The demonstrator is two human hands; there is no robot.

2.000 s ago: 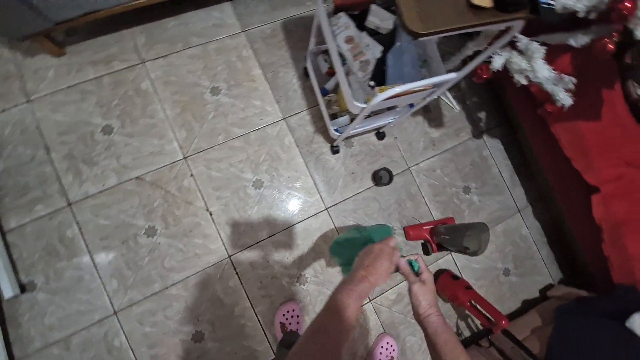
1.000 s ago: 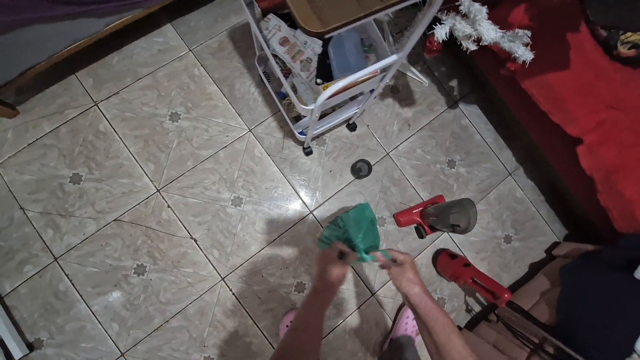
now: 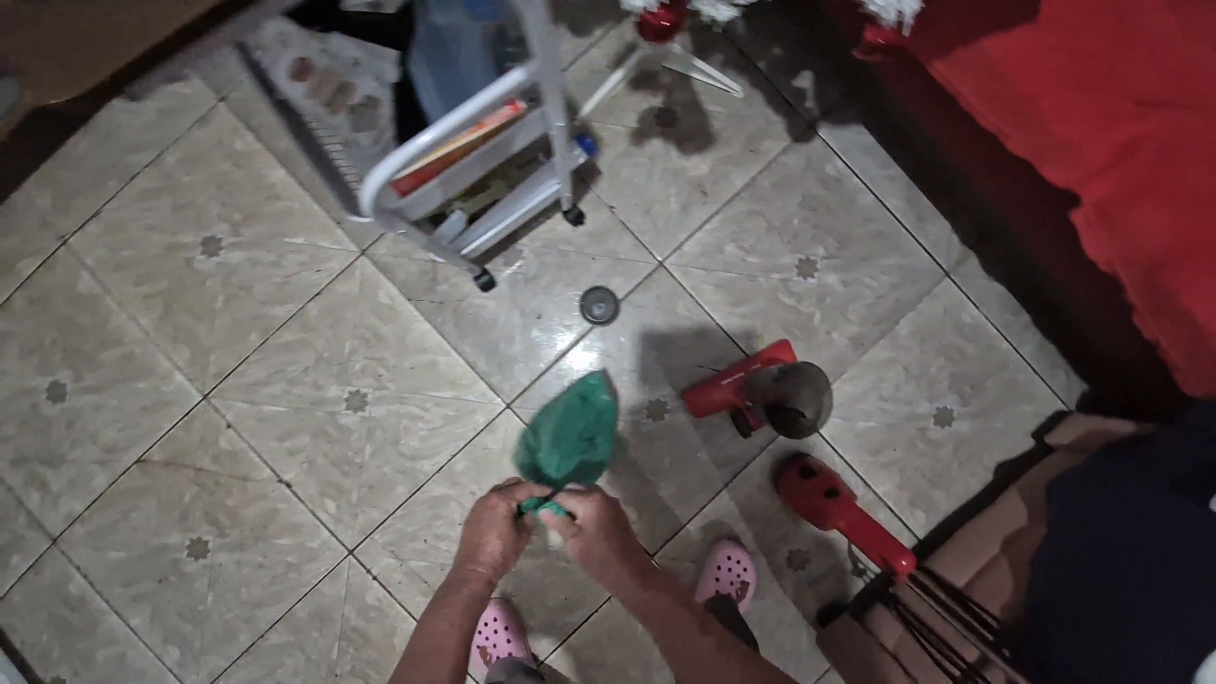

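Near the lower middle of the head view, a green plastic bag hangs out beyond my two hands, its gathered neck between them. My left hand pinches one side of the neck, and my right hand grips the other side close beside it. To the right on the tiles lies a red appliance part with a dark translucent cup. A red handheld appliance body rests below that, with a cord by it. A round dark cap or filter sits on the floor beyond the bag.
A white wheeled cart with papers and containers stands at the upper left. Red cloth covers furniture at the right, with dark fabric below it. White stand legs are at the top. Pink clogs are on my feet.
My hands have come together at the neck of the green bag; one second ago they were farther apart. The view has shifted noticeably.
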